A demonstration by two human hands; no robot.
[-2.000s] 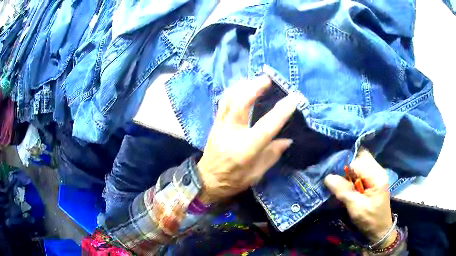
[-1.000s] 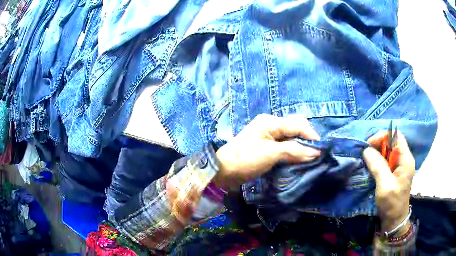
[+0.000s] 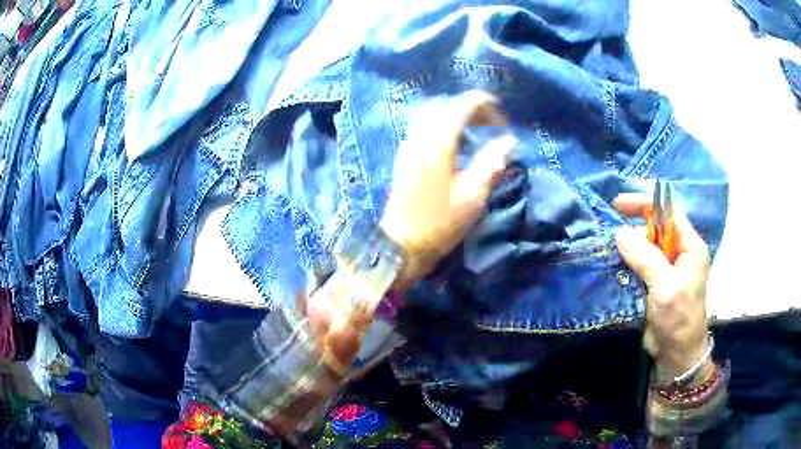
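A mid-blue denim garment [image 3: 562, 114] lies spread and bunched on the white table in the middle of the head view. My left hand [image 3: 443, 188] is blurred and grips a fold of the garment between thumb and fingers. My right hand [image 3: 663, 263] holds orange-handled snips [image 3: 663, 230] in the palm, metal blades pointing up and away. Its thumb and forefinger are at the edge of a stitched cuff or band [image 3: 562, 302] with a round metal button near its right end. Whether they pinch the cloth is unclear.
Overlapping blue denim garments [image 3: 53, 175] lie at the left. The white table [image 3: 755, 175] shows at the right, with bits of denim at its far right edge. Its near edge runs above floral cloth [image 3: 351, 421] on the lap. A blue surface [image 3: 136, 434] is low at the left.
The stitched band, gathered up between both hands a second ago, now lies flatter along the table edge. My left hand has moved up and away with a fold. The garments sit further left in view.
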